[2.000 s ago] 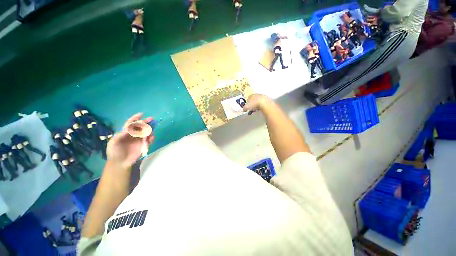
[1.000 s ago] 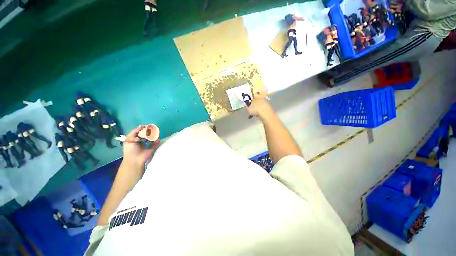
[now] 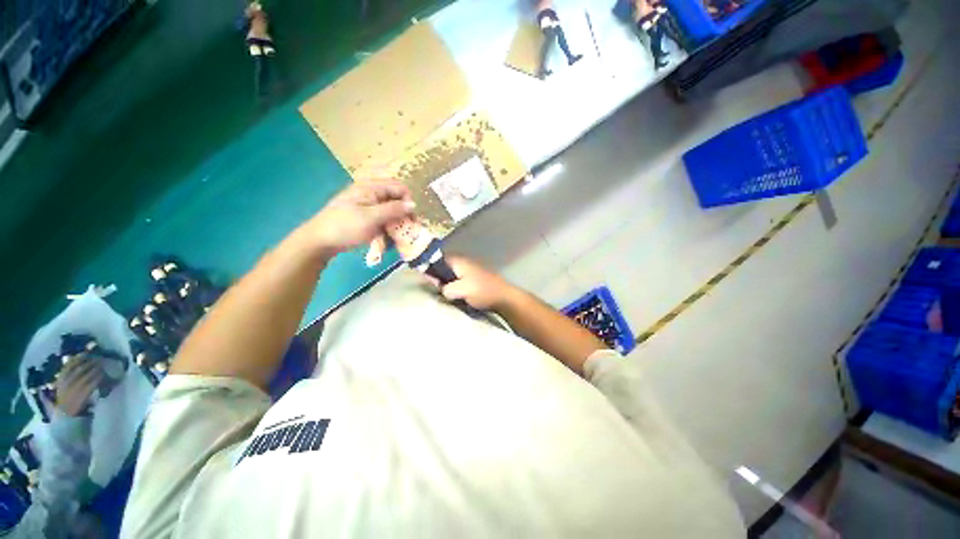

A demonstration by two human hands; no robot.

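My left hand [image 3: 360, 218] holds a pinkish-orange upper body part [image 3: 406, 234] by its top. My right hand [image 3: 471, 283] grips a black leg part [image 3: 440, 267]. The two parts meet between my hands, close to my shirt, in front of the bench edge. Whether they are fully joined I cannot tell. The white pad [image 3: 463, 187] lies on the brown-spotted cardboard sheet [image 3: 391, 95] just beyond my hands.
Leg parts [image 3: 166, 307] are piled at left. Another person's hand [image 3: 77, 383] is over leg parts on a white sheet. Figures lie on the belt [image 3: 259, 44] and the white work sheet [image 3: 505, 32]. A blue crate [image 3: 777, 151] stands on the floor at right.
My right hand has drawn the leg part back from the white pad. My left hand has moved right and now holds the upper body. Another person's hand has appeared at left.
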